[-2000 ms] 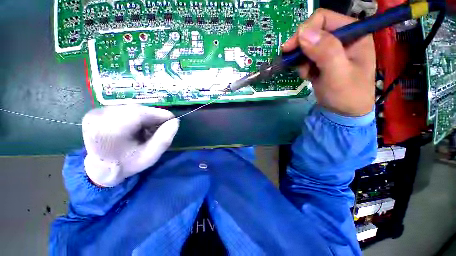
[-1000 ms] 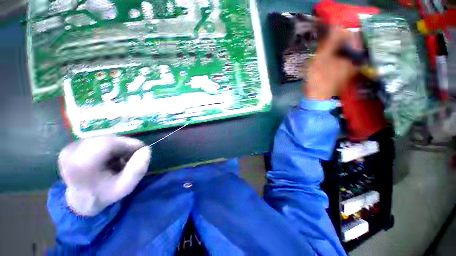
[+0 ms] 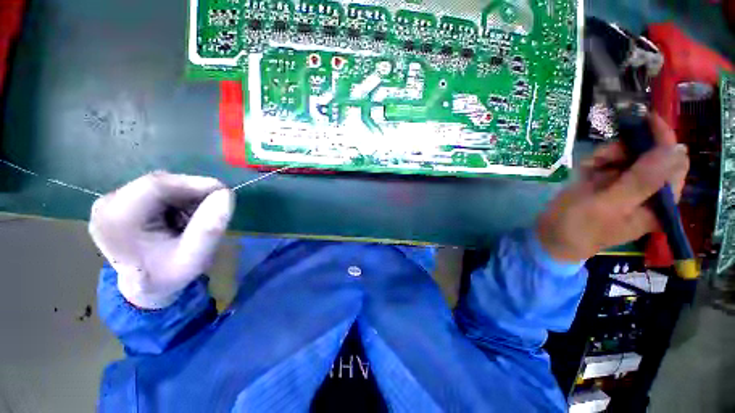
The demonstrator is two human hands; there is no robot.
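Observation:
The green printed circuit board (image 3: 419, 81) lies solder side up in a red carrier (image 3: 234, 121). My left hand (image 3: 161, 234), in a white glove, is at the bench's front edge, left of the board. It pinches the thin solder wire (image 3: 259, 178), whose end is by the board's lower edge and whose tail trails off left. My bare right hand (image 3: 616, 198) is right of the board, slightly blurred, and holds the dark blue soldering iron (image 3: 669, 218). The iron's yellow end points down. Its barrel points up at the metal wool and stand (image 3: 604, 117); whether the tip touches is unclear.
The dark green bench (image 3: 105, 121) runs under the board. At the right are another red carrier (image 3: 665, 48) and another green board (image 3: 728, 185). A black crate (image 3: 616, 331) with white-block assemblies stands below the bench at right. More red shows at the far left.
The iron has left the board and moved right to the stand area, turned with its yellow end down. The wire's end has drawn back to the board's lower edge. The camera view has shifted.

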